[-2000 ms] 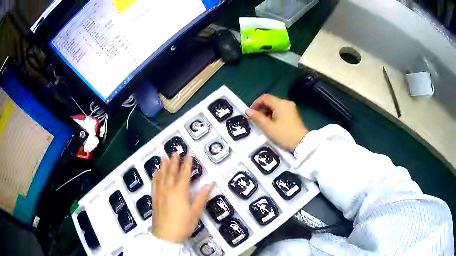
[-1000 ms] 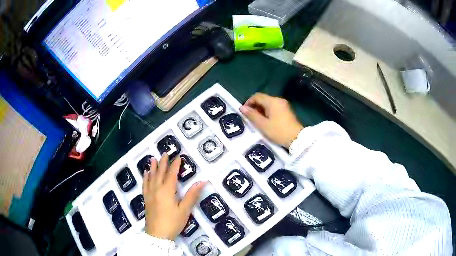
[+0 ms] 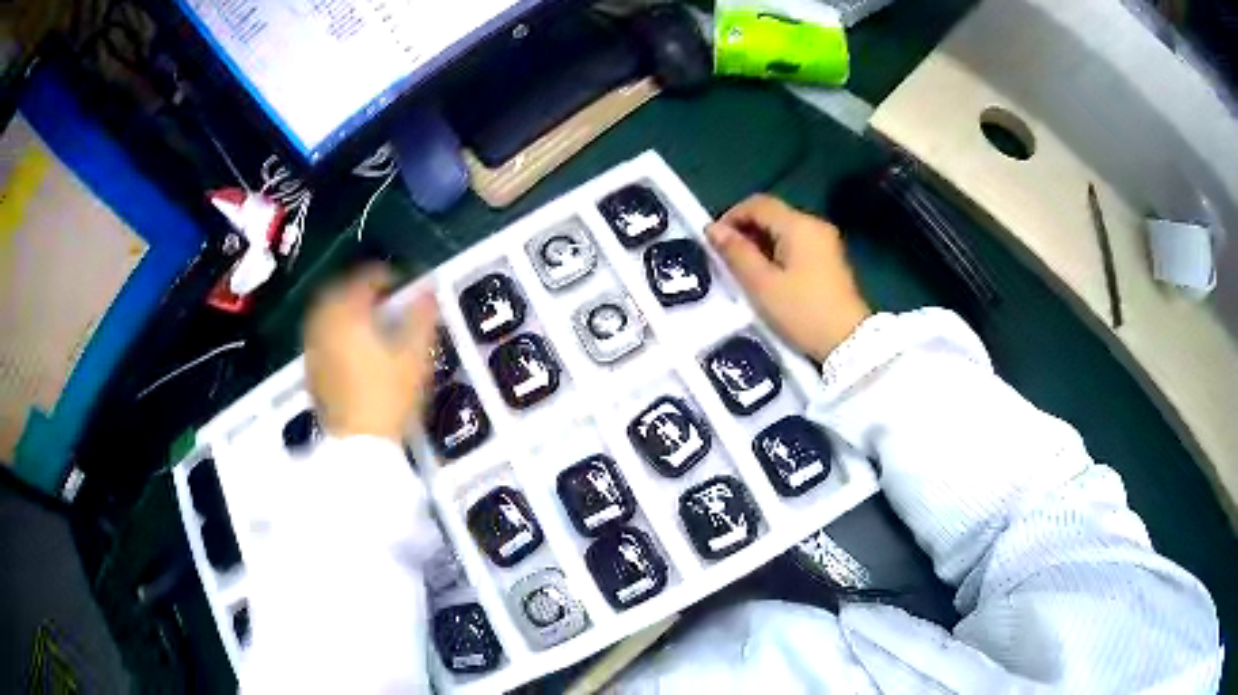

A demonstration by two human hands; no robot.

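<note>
A white parts tray (image 3: 272,462) lies at a slant in front of me, with rows of glossy black units (image 3: 668,435) in its pockets, mostly in pairs. A few grey units with a round ring (image 3: 608,326) sit among them. My left hand (image 3: 364,356) is blurred over the tray's far left part. A greyish patch shows at its fingertips; I cannot tell whether it holds something. My left sleeve covers several pockets. My right hand (image 3: 792,272) has curled fingers at the tray's right rim, thumb and forefinger on the edge.
A monitor (image 3: 340,54) stands at the far left, with a wooden-edged pad (image 3: 564,143) below it. A red-and-white item (image 3: 245,245) and cables lie to the left. A green packet (image 3: 781,48) is at the far edge. A long black object (image 3: 937,231) and a beige board (image 3: 1059,197) are right.
My left hand has lifted off the middle units and moved left and away from me, uncovering black units. My right hand stays at the tray's rim. The view has shifted, with the scene higher in the picture.
</note>
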